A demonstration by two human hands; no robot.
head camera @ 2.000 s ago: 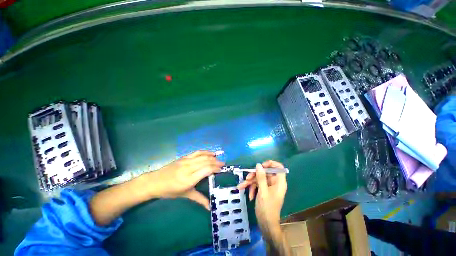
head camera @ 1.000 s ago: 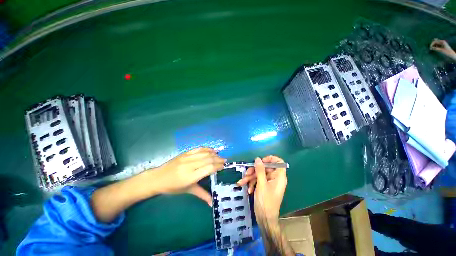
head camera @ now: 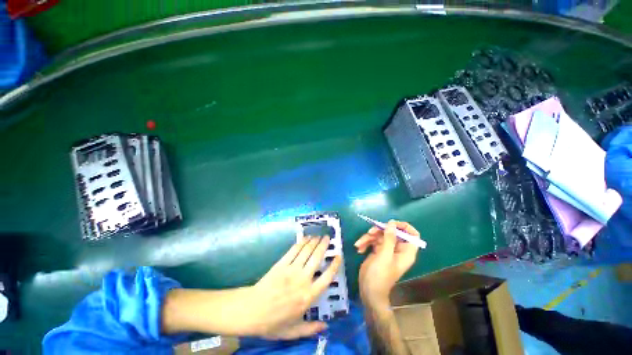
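A silver-grey front panel [head camera: 335, 298] lies at the near edge of the bench, its large window at the far end and oblong holes along it. My left hand [head camera: 284, 291] lies across it, holding it, fingers spread over the window and upper face, thumb near its lower left edge; much of the panel is hidden underneath. My right hand [head camera: 388, 265] is right of the panel and holds a slim white pen-like tool [head camera: 405, 236] between thumb and fingers. Its fine tip points up-left and is clear of the panel.
Stacked panels [head camera: 111, 187] lean at the left; upright panel blocks [head camera: 450, 142] stand at the right. Beyond are clear blister trays [head camera: 506, 76] with pink, white and blue sheets [head camera: 565, 166]. An open carton [head camera: 416, 326] is at lower right. A blue sleeve [head camera: 617, 166] shows far right.
My left hand has moved from the panel's top left edge down over its face. My right hand has drawn the tool away from the window's edge, rightward. The panel sits farther up in view.
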